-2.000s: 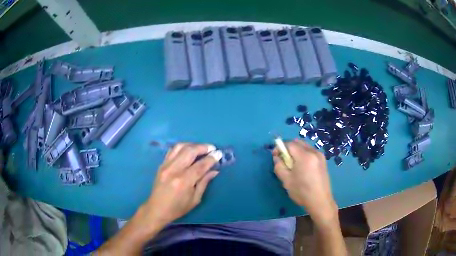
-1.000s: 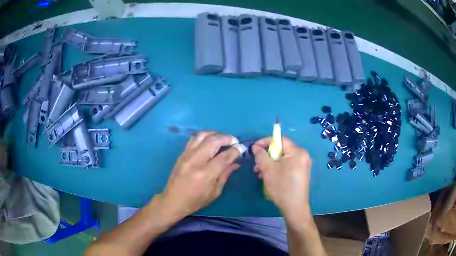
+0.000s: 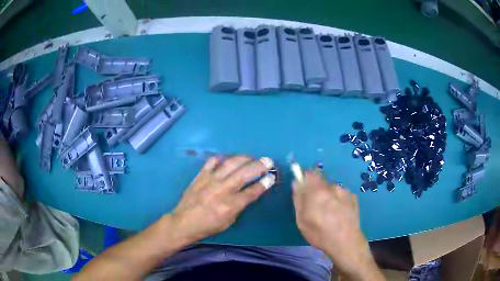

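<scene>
My left hand point(image 3: 225, 184), with white covers on two fingertips, is closed over a small dark-and-grey end of a part point(image 3: 272, 174), likely a grey housing; the rest is hidden under the hand. My right hand point(image 3: 326, 206) is just right of it, slightly blurred, gripping a slim pale yellow tool point(image 3: 296, 171) whose tip points up and away. The tool tip and the part are apart. Small black inserts point(image 3: 414, 140) lie in a pile at the right. Loose grey housing shells point(image 3: 156, 125) are heaped at the left.
Grey housings with dark ovals point(image 3: 268, 60) stand side by side in a row at the far edge. Small grey housings point(image 3: 472, 134) lie beyond the black pile. An open cardboard box point(image 3: 447, 239) is below the bench at right. A person's sleeve point(image 3: 35, 230) is at left.
A second ago my right fingers were at the part beside my left fingertips; now they have moved off to the right and the tool tilts differently. My left hand still covers the part.
</scene>
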